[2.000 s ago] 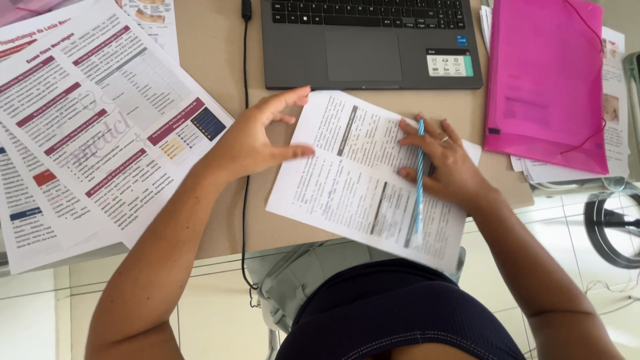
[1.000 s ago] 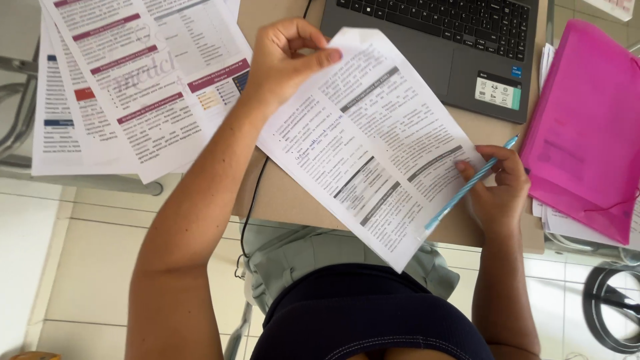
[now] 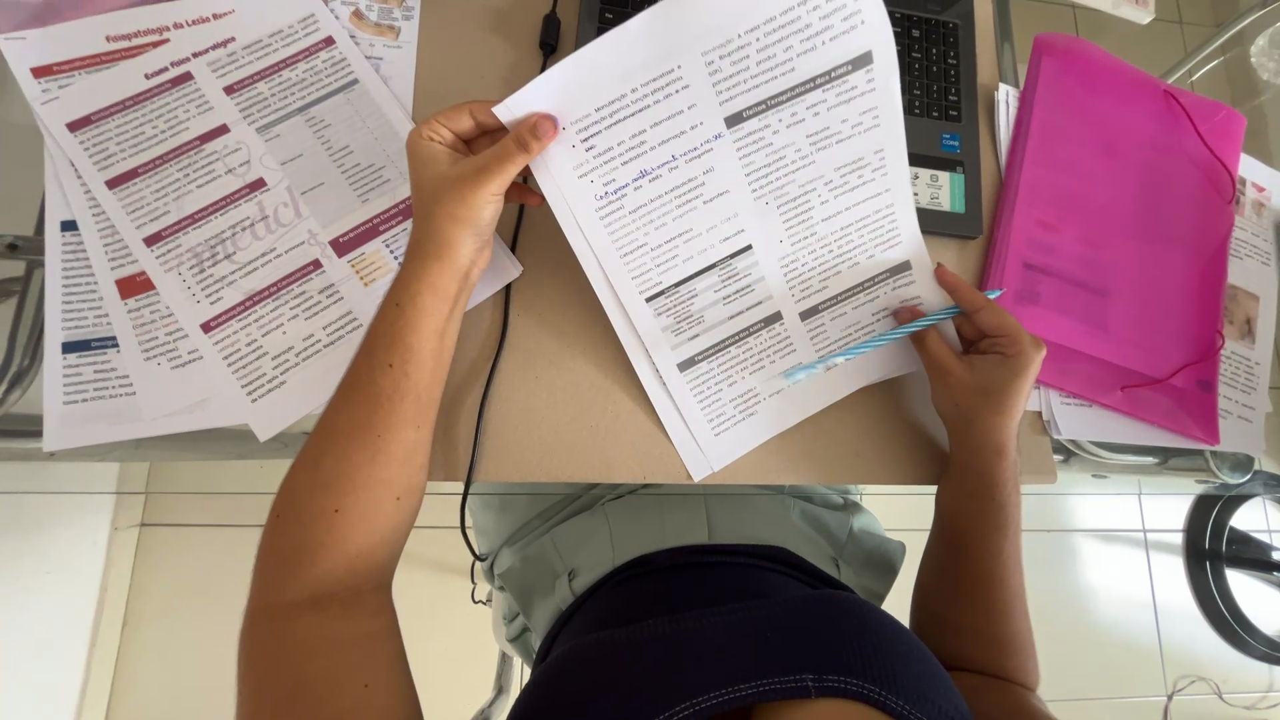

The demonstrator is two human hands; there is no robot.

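My left hand (image 3: 480, 165) pinches the left edge of several printed sheets (image 3: 740, 230) between thumb and fingers. The sheets are tilted above the desk and hide part of the laptop (image 3: 940, 110). They carry printed text with dark heading bars and a line of blue handwriting. My right hand (image 3: 975, 350), at the lower right edge of the sheets, holds a blue-and-white striped pen or pencil (image 3: 870, 343) between thumb and fingers. Its far end lies over the lower part of the top page. Whether the right hand also grips the paper, I cannot tell.
Printed papers (image 3: 240, 200) with maroon headings overlap at the left. A black cable (image 3: 490, 380) runs down the brown desk covering (image 3: 560, 400) and over its front edge. At the right, a pink translucent elastic folder (image 3: 1110, 240) rests on more papers (image 3: 1250, 330).
The sheets, low on the desk two seconds ago, have been raised, and my left hand has taken hold of their left edge. My right hand has moved to their lower right edge with the striped pen or pencil.
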